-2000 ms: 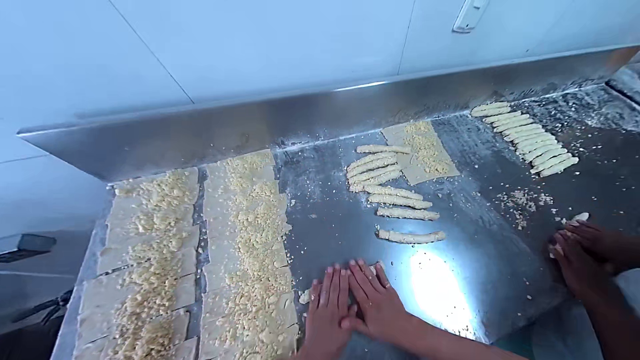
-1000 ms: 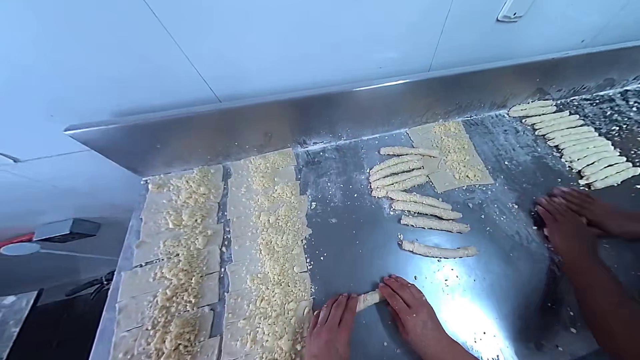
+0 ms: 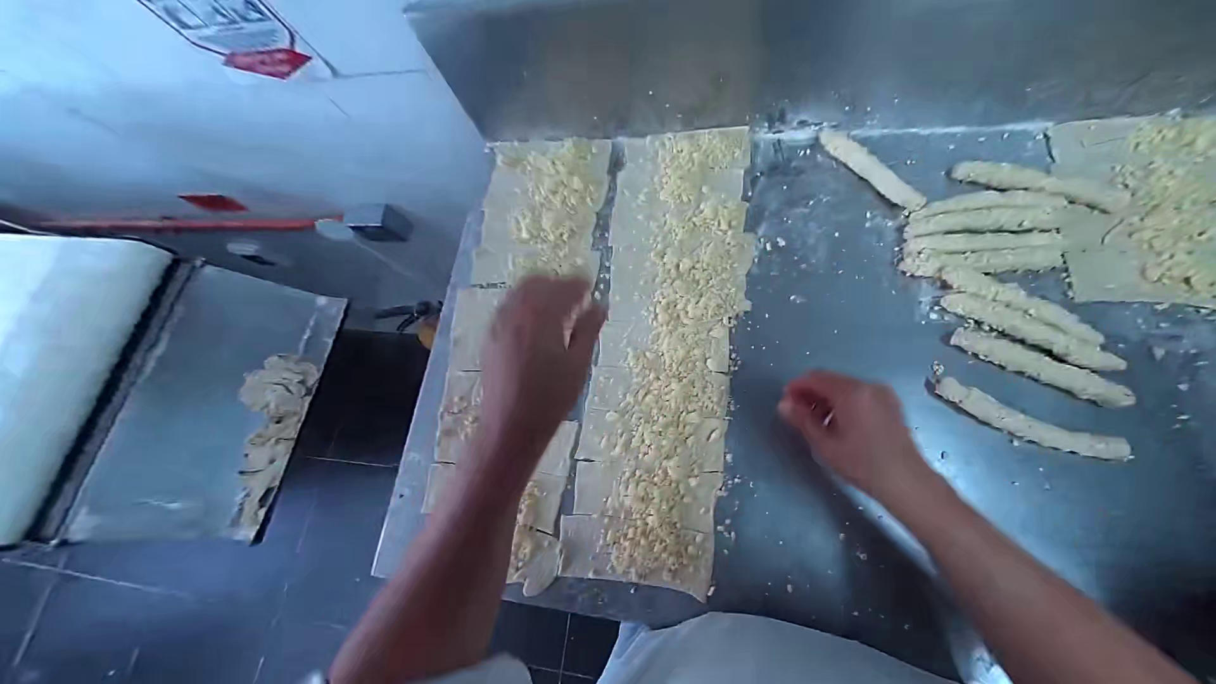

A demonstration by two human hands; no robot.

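Note:
My left hand [image 3: 541, 351], blurred by motion, is over the left column of dough pieces topped with crumbled filling [image 3: 556, 204]; whether its fingers hold anything cannot be told. Beside it runs a second column of topped dough [image 3: 665, 380]. My right hand [image 3: 845, 427] hovers above the bare steel to the right of that column, its fingers curled and blurred, with no object visible in them. Several rolled dough sticks [image 3: 1035, 366] lie to its right. One more dough stick [image 3: 872, 171] slants near the back, its lower end at the group.
Another topped dough sheet [image 3: 1092, 266] lies at the back right of the steel table [image 3: 807, 532], before a steel backsplash [image 3: 855, 57]. To the left stands a machine with a metal tray [image 3: 180, 389] holding dough scraps [image 3: 275, 408]. Loose crumbs dot the table.
My hands have parted from the dough roll they held between them; the left has moved over the left column. A dough stick now lies near the back. The view has swung left.

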